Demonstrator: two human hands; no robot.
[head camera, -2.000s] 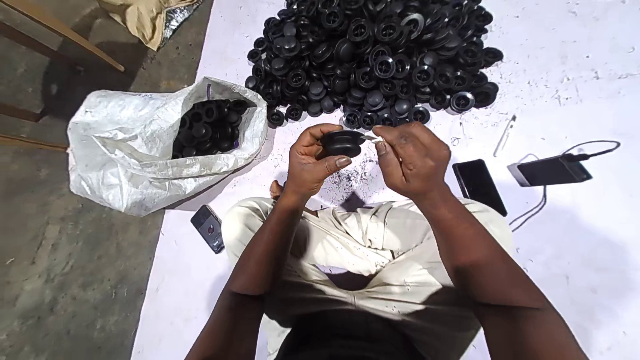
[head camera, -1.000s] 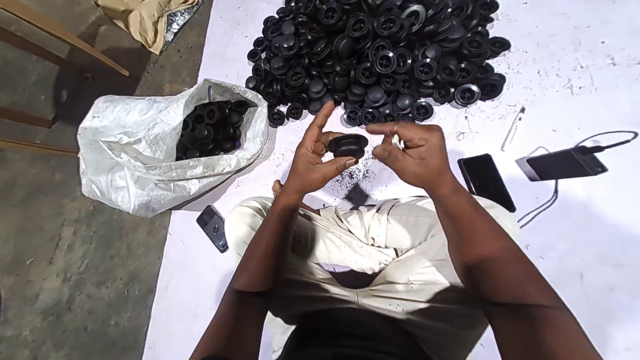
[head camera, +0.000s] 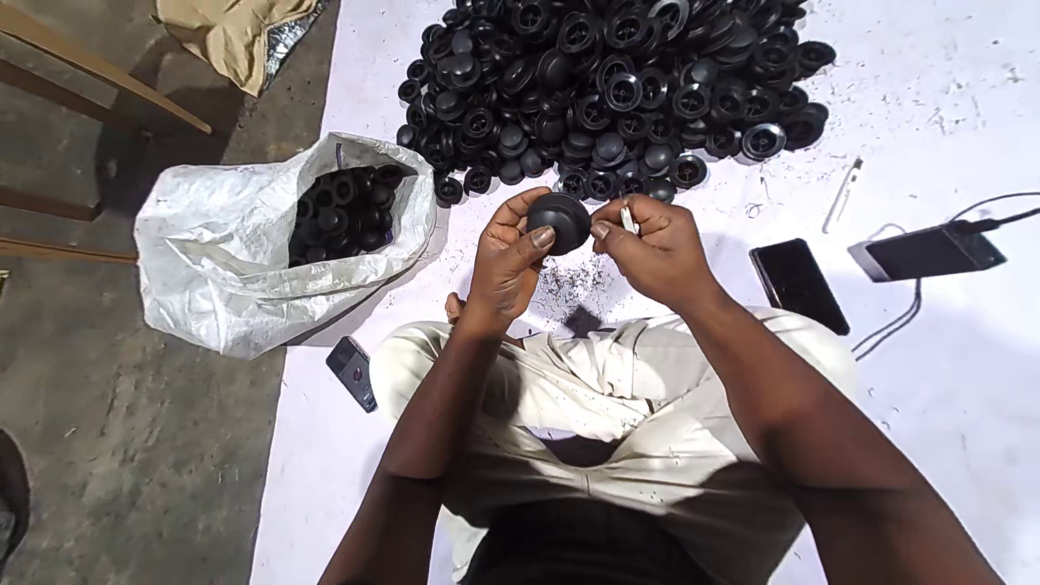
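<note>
My left hand (head camera: 513, 256) grips a round black plastic part (head camera: 561, 223) by its edge, with its domed face towards the camera. Close by on the right, my right hand (head camera: 656, 250) holds a small pale tool (head camera: 629, 218) between its fingers; the fingers hide most of it, so its kind cannot be told. The fingertips of this hand are near the part's right rim. Beyond both hands lies a large heap of similar black round parts (head camera: 552, 73). A white woven sack (head camera: 219, 252) on the left holds more of them. Fine black shavings (head camera: 573, 280) are scattered below the hands.
A phone (head camera: 799, 286) lies right of my right forearm, near a black power bank (head camera: 934, 252) with cables. A pen-like item (head camera: 842, 195) lies above them. Another phone (head camera: 352, 374) is beside my left knee. Wooden legs (head camera: 106, 69) and brown wrapping (head camera: 223, 36) are at the upper left.
The black part in my left hand has turned from edge-on to show its domed face. My left fingers, spread a second ago, are now closed around it.
</note>
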